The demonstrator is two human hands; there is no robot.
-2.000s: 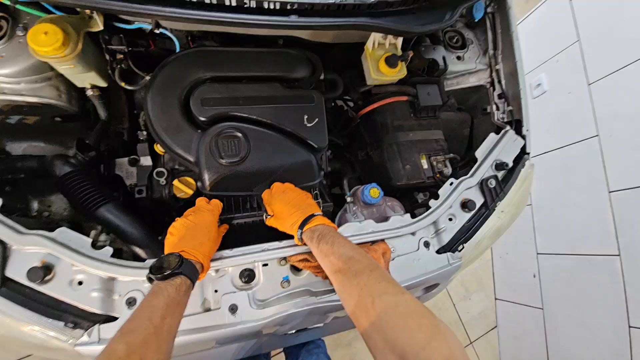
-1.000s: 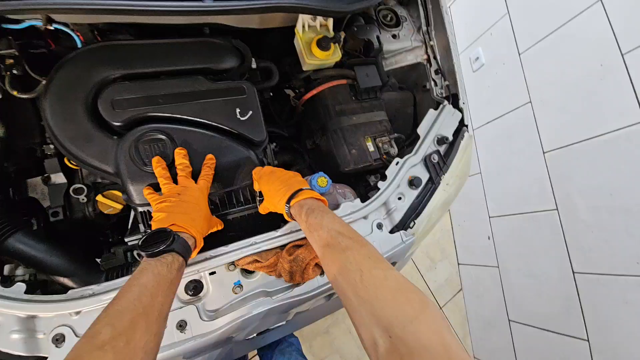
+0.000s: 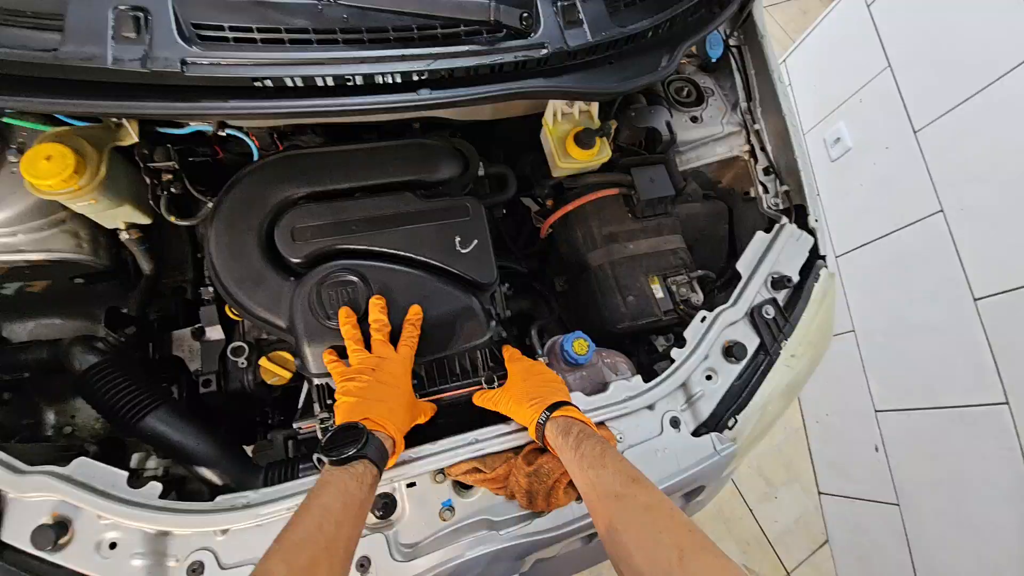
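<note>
Both my hands wear orange gloves. My left hand (image 3: 374,374) lies with spread fingers on the front of the black plastic engine cover (image 3: 416,308), just below its round emblem; it grips nothing. My right hand (image 3: 528,390) is at the cover's front right corner, thumb and fingers around a small metal wire clip (image 3: 490,381) by the ribbed black edge of the air filter housing (image 3: 456,370). A thin orange-red strip (image 3: 452,393) shows along that edge between my hands. The yellow oil cap (image 3: 278,368) sits left of my left hand.
An orange-brown cloth (image 3: 520,478) lies over the silver front crossmember (image 3: 640,432) under my right wrist. The coolant tank with a blue cap (image 3: 577,348) is right of my right hand, the battery (image 3: 620,256) behind it. A corrugated black hose (image 3: 124,392) runs at the left.
My left hand was near the oil cap two seconds ago and now lies spread on the engine cover. An orange-red strip now shows at the housing's front edge. The view has shifted.
</note>
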